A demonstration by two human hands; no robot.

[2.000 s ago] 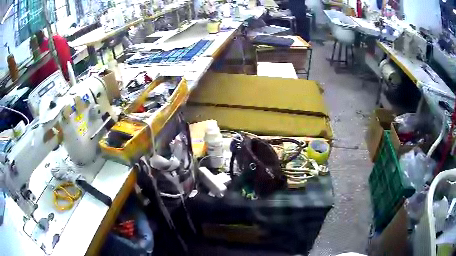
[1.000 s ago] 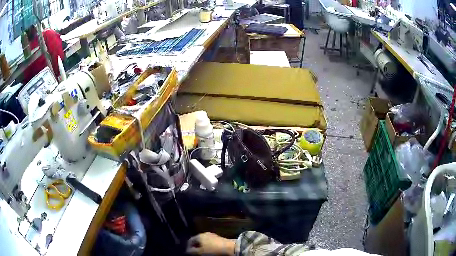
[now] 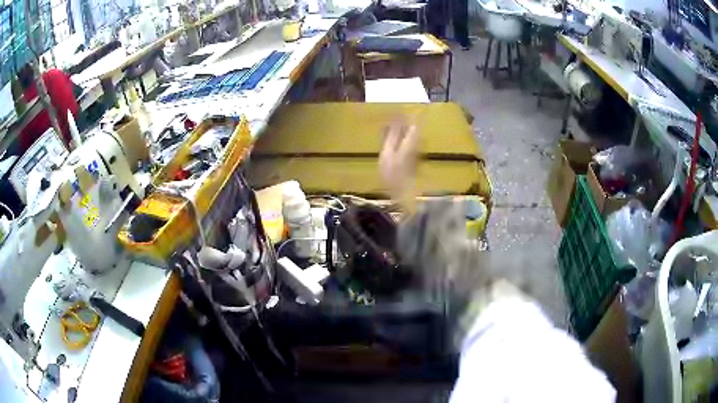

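My right hand [image 3: 400, 161] is raised and blurred in front of the brown cardboard box, with fingers somewhat apart and nothing visible in it. Its patterned cuff and white sleeve come from the lower right. Behind the forearm, a dark brown bag [image 3: 364, 236] lies partly hidden on the side surface among pale cords. A white bottle [image 3: 297, 211] stands left of the bag. My left hand is out of the picture.
The sewing machine [image 3: 94, 201] is at left, with yellow-handled scissors [image 3: 79, 325] and a black bar [image 3: 118, 316] on its table. A yellow-orange tray [image 3: 224, 169] stands beside it. A green crate [image 3: 586, 256] and cardboard boxes are at right. A person in red is at far left.
My right hand was absent, then low at the bottom centre; now it is raised over the side surface with the forearm extended. The view has shifted slightly right.
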